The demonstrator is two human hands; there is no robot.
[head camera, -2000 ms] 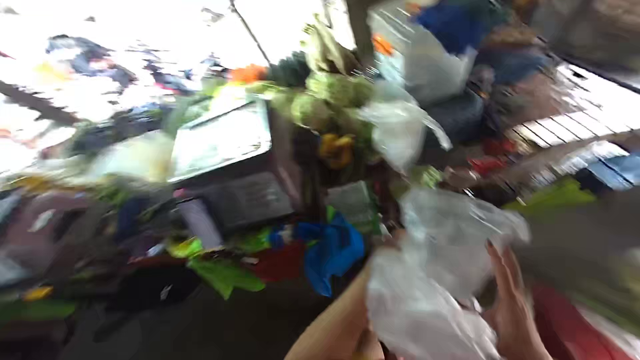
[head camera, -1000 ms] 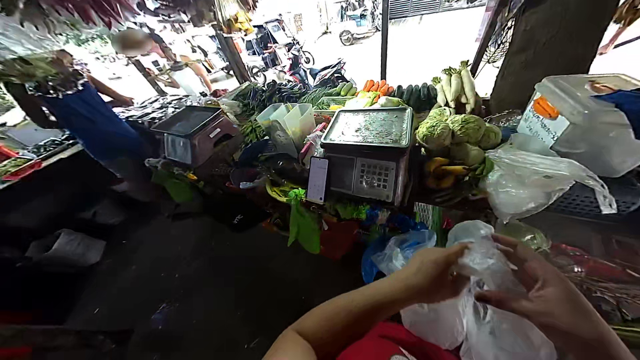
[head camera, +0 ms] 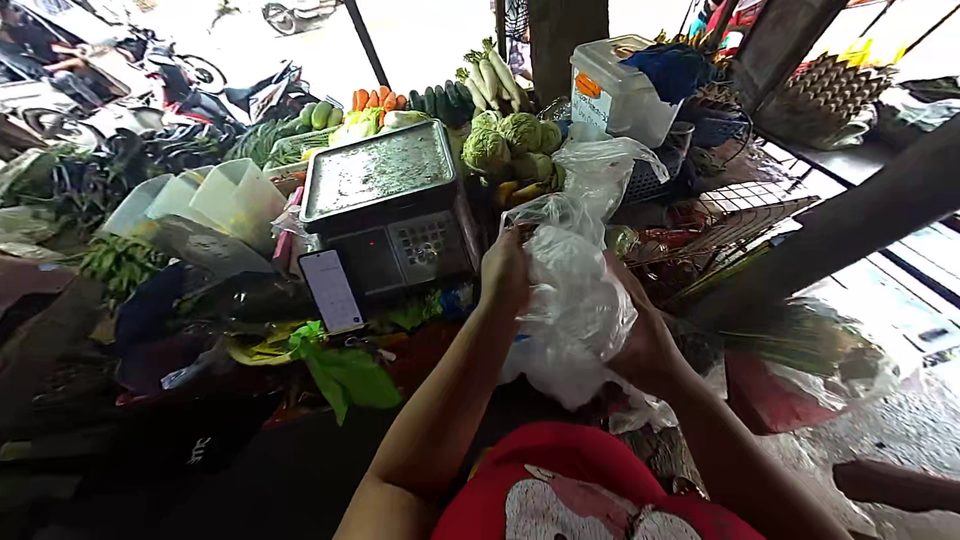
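Observation:
Clear plastic bags (head camera: 574,292) are bunched between my two hands. My left hand (head camera: 508,266) grips their upper left edge, with its fingertips partly hidden by the film. On the other side my right hand (head camera: 637,337) holds the bags from the right, its fingers mostly behind the plastic. Another clear plastic bag (head camera: 600,169) lies just beyond them, against the cabbages (head camera: 517,139). Left of my left hand stands a weighing scale with a wet metal tray (head camera: 382,169), and a smartphone (head camera: 331,291) leans upright at its front.
Carrots (head camera: 375,99), cucumbers (head camera: 442,101) and white radishes (head camera: 495,79) lie behind the scale. A lidded plastic container (head camera: 622,94) stands at the back right, near a wire rack (head camera: 750,225). A slanting dark post (head camera: 832,225) crosses the right side. Plastic bins (head camera: 232,202) stand at left.
The view has swung to the right and nearer the scale. My hands, close together over the bags a second ago, are now on opposite sides of the bunched plastic.

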